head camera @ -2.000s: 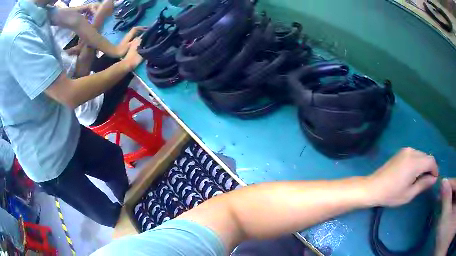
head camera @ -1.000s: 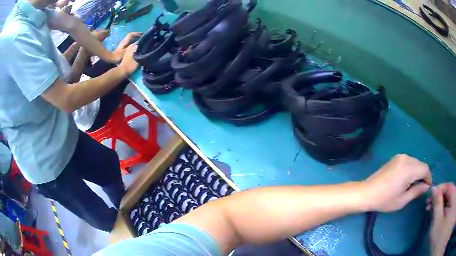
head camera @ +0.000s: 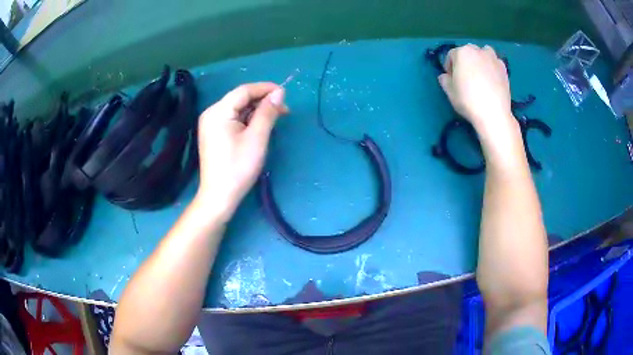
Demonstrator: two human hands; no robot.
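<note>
One black headband lies on the blue-green bench, open ends upward, in front of me. A thin dark wire trails up from its right end. My left hand is above the headband's left end, thumb and finger pinching a thin wire whose reddish tip sticks out; its lower part is hidden. My right hand is at the upper right, fingers curled onto a black yoke that shows on both sides of the hand. Other loose yokes lie below it, partly behind my wrist.
Black headband stacks stand at the left of the bench. A clear plastic bag lies at the far right. Below the bench edge are a blue crate with black parts and a red stool. The green raised edge runs along the back.
The view has swung right, so the stacks now sit at the left. My hands have parted: the right is at the loose yokes, and the headband lies in full view.
</note>
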